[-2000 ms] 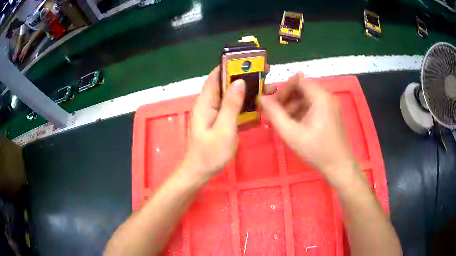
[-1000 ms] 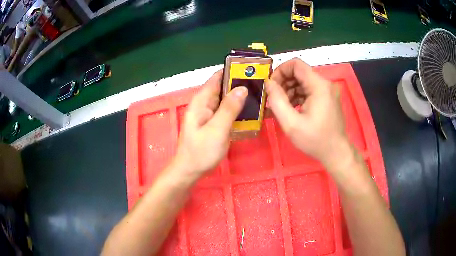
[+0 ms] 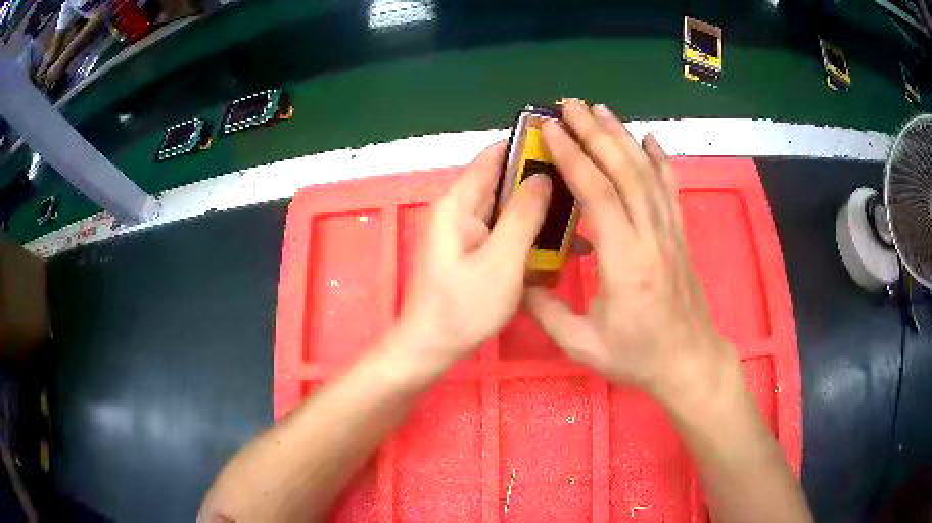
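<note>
A joined unit [image 3: 554,220], with a yellow face around a dark screen and a pinkish rim, is held upright and slightly tilted above the red tray [image 3: 491,374]. My left hand [image 3: 470,260] holds it by the left side, with the thumb on the screen. My right hand [image 3: 628,255] lies against its right side, with fingers over its upper part, hiding the round hole and much of the top end. The tray has shallow pockets and bears small bits of debris.
Behind a white rail [image 3: 245,176], the green belt [image 3: 491,92] carries yellow-faced units [image 3: 703,46] at right and green-edged boards [image 3: 251,110] at left. A white fan [image 3: 869,235] stands at right, a grey post [image 3: 77,143] at left. Part of a person shows top left.
My right hand has moved from the unit's right edge to lie over its top and side, fingers extended. The unit has tilted to the right. The view has shifted, and belt items appear further right.
</note>
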